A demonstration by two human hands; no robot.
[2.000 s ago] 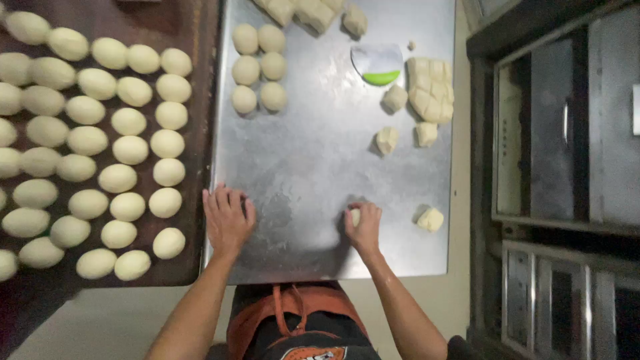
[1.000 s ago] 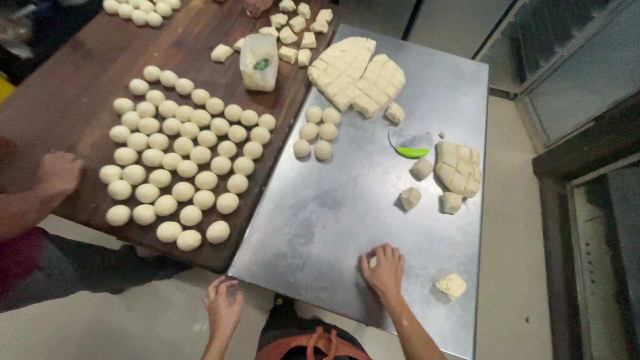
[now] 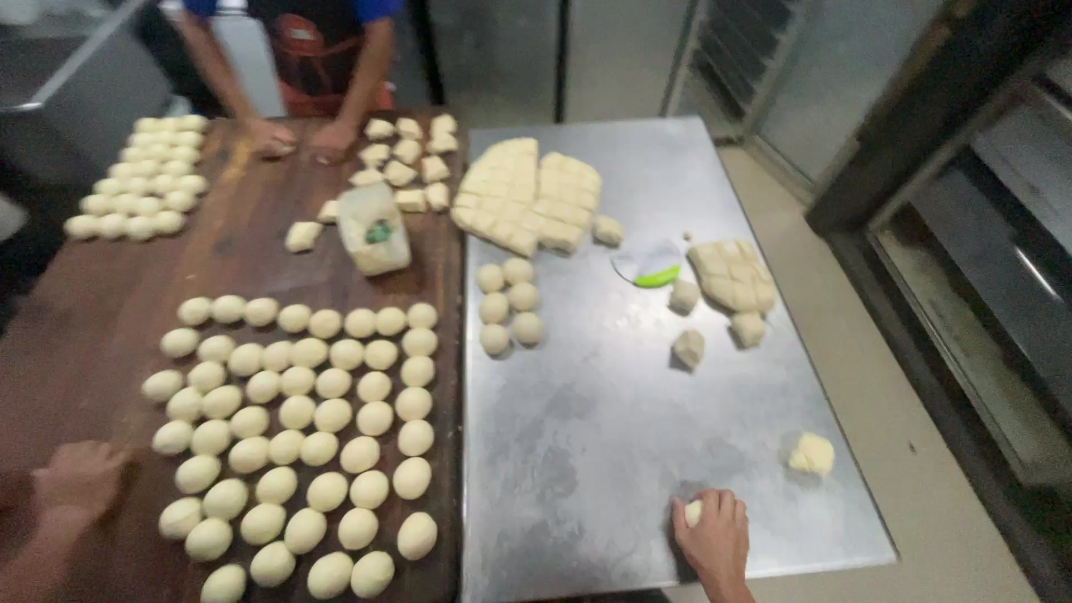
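Note:
My right hand (image 3: 712, 536) is cupped over a small dough piece (image 3: 693, 512) on the steel table (image 3: 586, 502), near its front edge. My left hand is out of the frame. A yellowish dough lump (image 3: 811, 455) lies to the right of my right hand. Farther back are a cut dough slab (image 3: 733, 275), a few loose dough pieces (image 3: 688, 348) and a clear scraper with a green edge (image 3: 657, 276). Several round dough balls (image 3: 494, 307) sit in two columns at the table's left side, in front of a larger scored dough slab (image 3: 528, 194).
On the wooden table (image 3: 276, 264) at left stand rows of dough balls (image 3: 297, 381), cut dough chunks (image 3: 408, 151) and a plastic container (image 3: 374, 230). A co-worker's hands (image 3: 335, 141) are at its far side, another person's hand (image 3: 81, 477) at lower left. Metal cabinets stand at right.
The view has swung up and shows more of both tables. My left hand, seen at the steel table's left side two seconds ago, has left the frame. My right hand remains over the dough near the front.

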